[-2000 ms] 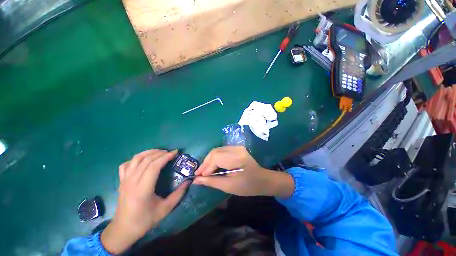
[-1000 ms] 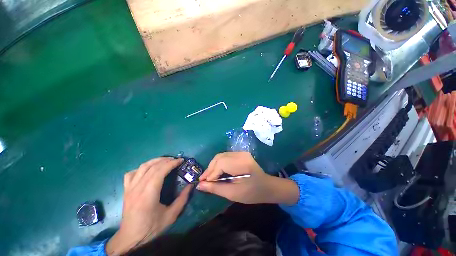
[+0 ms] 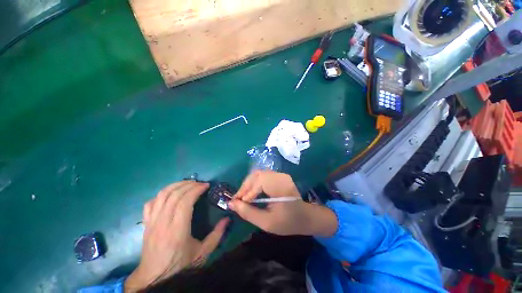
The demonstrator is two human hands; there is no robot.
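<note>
The small black device body (image 3: pixel 221 196) with a pale patch inside lies near the mat's front edge, between my hands. My left hand (image 3: pixel 174 226) is beside it, with the index fingertip at its upper left edge and the thumb apart below it. My right hand (image 3: pixel 272 200) is shut on a thin pale stick (image 3: pixel 277 200), held like a pen. The right fingertips are at the device's right side and hide the stick's working end.
A black rounded cover (image 3: pixel 90 247) lies at left. Beyond my hands lie a hex key (image 3: pixel 224 124), white cloth (image 3: pixel 289 140), clear bag (image 3: pixel 263 158), yellow knobs (image 3: pixel 315 123), screwdriver (image 3: pixel 315 56), second housing (image 3: pixel 331 68), keypad unit (image 3: pixel 387 77) and wooden board (image 3: pixel 229 34).
My left thumb has moved down, away from the device. My right fingertips have shifted slightly over the device's right side. The whole view has shifted a little.
</note>
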